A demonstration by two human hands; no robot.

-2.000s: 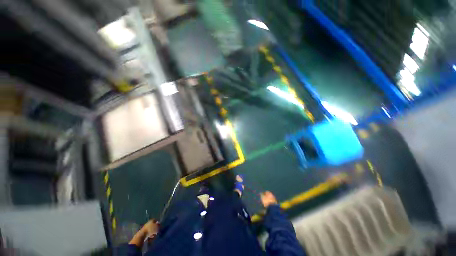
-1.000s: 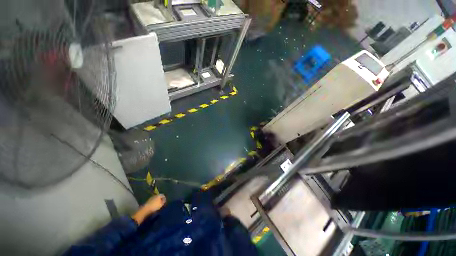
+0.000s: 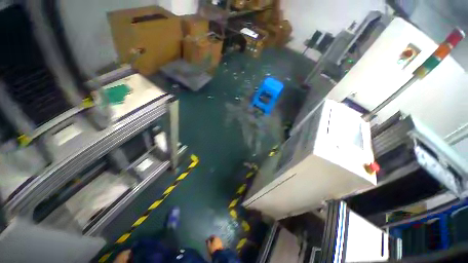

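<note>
My left hand [image 3: 122, 256] is at the bottom edge, small and partly cut off; its fingers cannot be made out. My right hand [image 3: 214, 244] hangs low beside my dark blue clothing, over the green floor. It is small and blurred, and I cannot tell whether it holds anything. A blue shoe [image 3: 173, 218] shows below me on the floor. Neither hand visibly touches any equipment.
A cream cabinet [image 3: 297, 180] with a red button stands at right, a metal-framed bench [image 3: 149, 110] at left. Yellow-black tape [image 3: 169, 190] edges the walkway between them. A blue stool [image 3: 268, 95], cardboard boxes [image 3: 149, 43] and a grey flat platform [image 3: 187, 76] are farther ahead. Blue racking [image 3: 456, 223] shows lower right.
The view has swung round and moved forward along the walkway. The bench and cream cabinet are nearer, the fan is out of view, and my right hand now shows.
</note>
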